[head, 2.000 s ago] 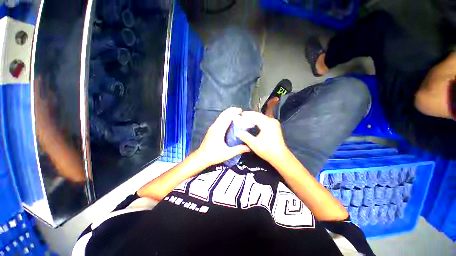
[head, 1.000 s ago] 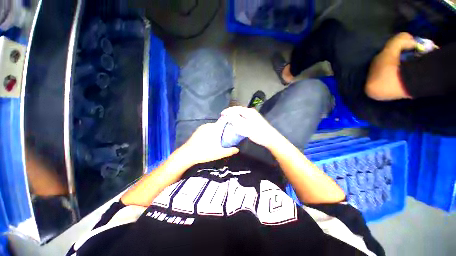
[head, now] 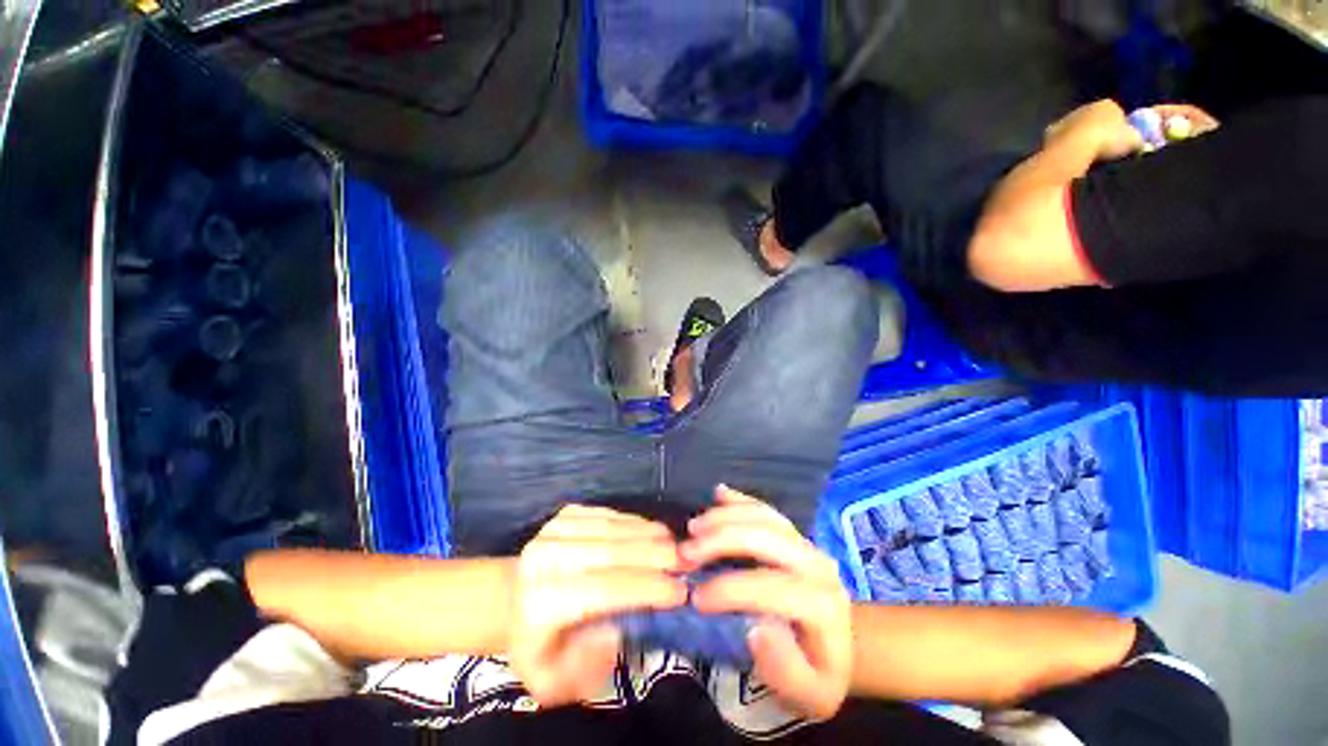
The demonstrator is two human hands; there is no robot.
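Observation:
A blue tube-shaped part (head: pixel 682 635) lies crosswise between my two hands, close to my body above the lap. My left hand (head: pixel 594 601) grips its left end, with the fingers curled over it. My right hand (head: pixel 769 598) grips its right end, with the thumb below. The fingertips of both hands meet or nearly meet over the part. The fingers cover its ends and are slightly blurred.
A black bin (head: pixel 347 292) with loose blue parts is at the left. A blue crate (head: pixel 1143 510) with parts in rows is at the right. Another blue crate (head: pixel 699 142) is at the top. A seated person's arm (head: pixel 1027 241) and hand are at the upper right.
My hands have moved down towards my body and turned, so the part now lies crosswise with a hand at each end. The view has shifted, showing more of the top crate.

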